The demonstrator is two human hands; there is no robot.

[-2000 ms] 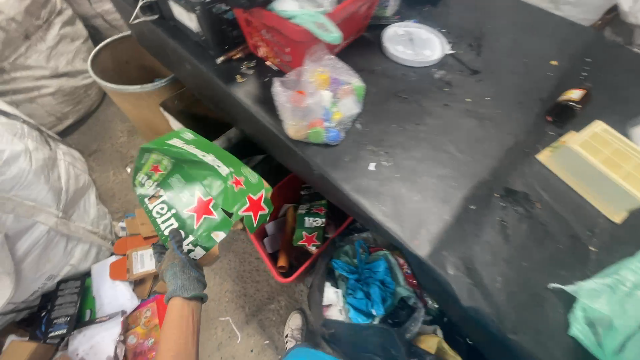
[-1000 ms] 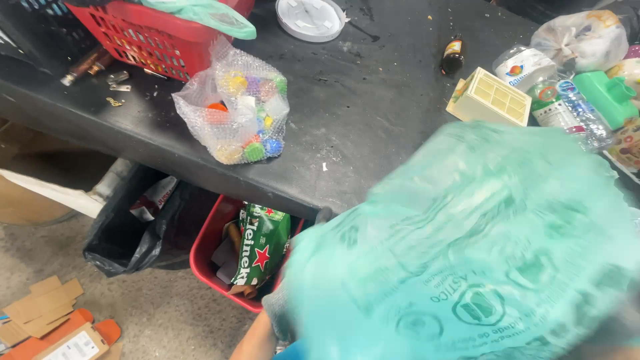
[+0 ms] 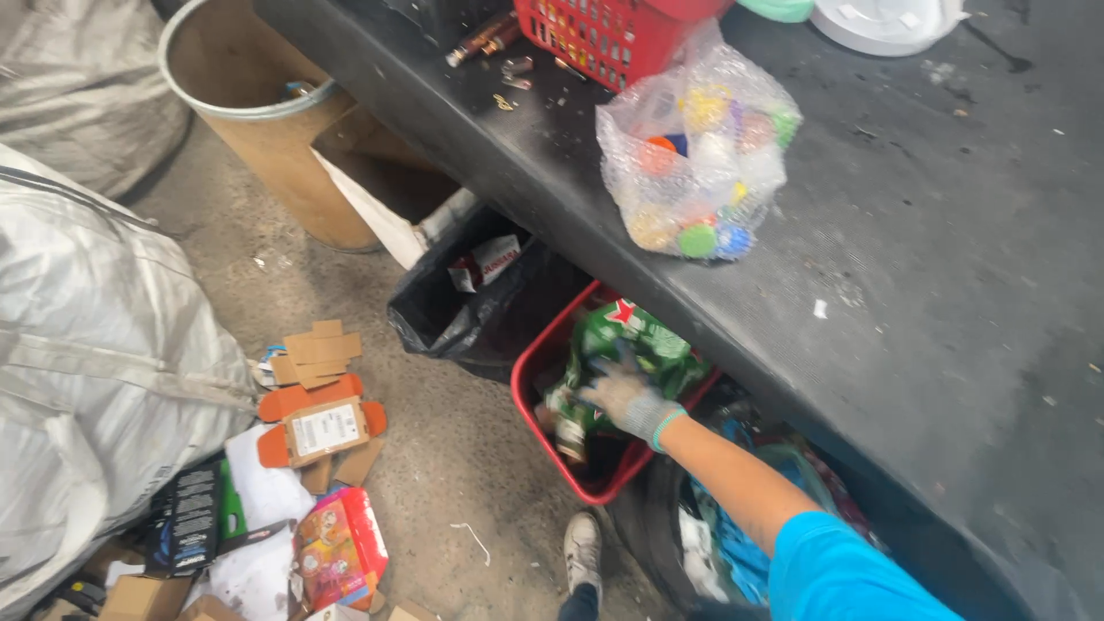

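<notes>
My right hand (image 3: pixel 628 395), in a grey knit glove with a teal cuff, reaches down into a red plastic bin (image 3: pixel 536 431) beneath the table edge. Its fingers look spread over crumpled green printed packaging (image 3: pixel 642 332) with a red star; blur hides the exact contact. Brownish items lie under the packaging in the bin. My left hand is out of the frame. Beside the red bin, to its left, is a black bag-lined container (image 3: pixel 440 332) holding a red and white carton (image 3: pixel 487 261). To its right, a dark round container (image 3: pixel 647 517) holds blue and white plastic.
A bubble-wrap bag of coloured caps (image 3: pixel 699 164), a red basket (image 3: pixel 595 39) and a white lid (image 3: pixel 888 21) rest on the black table (image 3: pixel 906 285). A fibre drum (image 3: pixel 267 155), large white sacks (image 3: pixel 112 328) and flattened cartons (image 3: pixel 323 431) stand or lie at left.
Two seconds ago my left hand held up a large green printed sheet. The translucent teal bag that filled the right foreground one second ago has left the view. My right hand is now in the red bin.
</notes>
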